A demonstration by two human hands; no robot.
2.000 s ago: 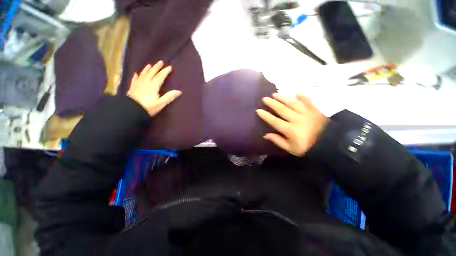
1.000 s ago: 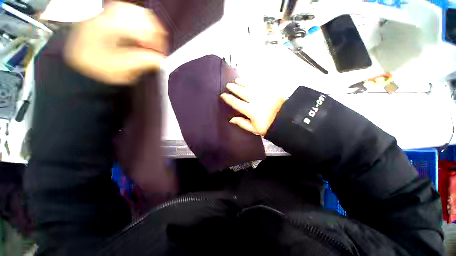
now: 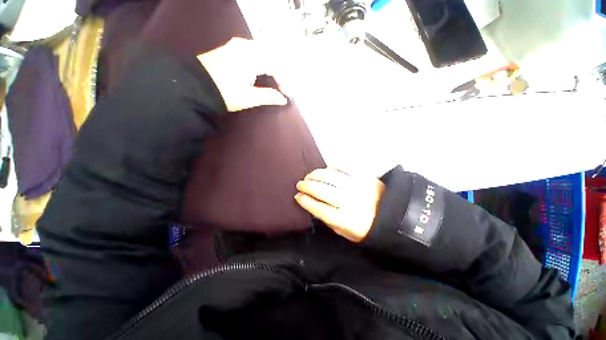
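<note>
A dark maroon cloth panel [image 3: 256, 163] lies on the white table and hangs over its front edge towards my lap. My left hand [image 3: 242, 76] is bent over the panel's upper right part, with a fold of the cloth edge pinched between thumb and fingers. My right hand [image 3: 342, 202] lies on the panel's right edge near the table front, fingers close together; its thumb is hidden, so its grip cannot be told. The small rounded purplish piece is not visible between my hands.
A purple piece stack [image 3: 41, 123] lies at left on a yellowish surface [image 3: 83, 66]. Metal machine parts [image 3: 351, 16], a slim black stick [image 3: 392, 52] and a phone [image 3: 448, 30] are at upper right. Small orange and yellow items [image 3: 515, 80] lie right. A blue crate [image 3: 565, 226] stands below.
My left hand has moved right and towards me from the upper left, bringing the maroon panel across. The rounded piece has gone from sight. My right hand is lower, at the panel's edge.
</note>
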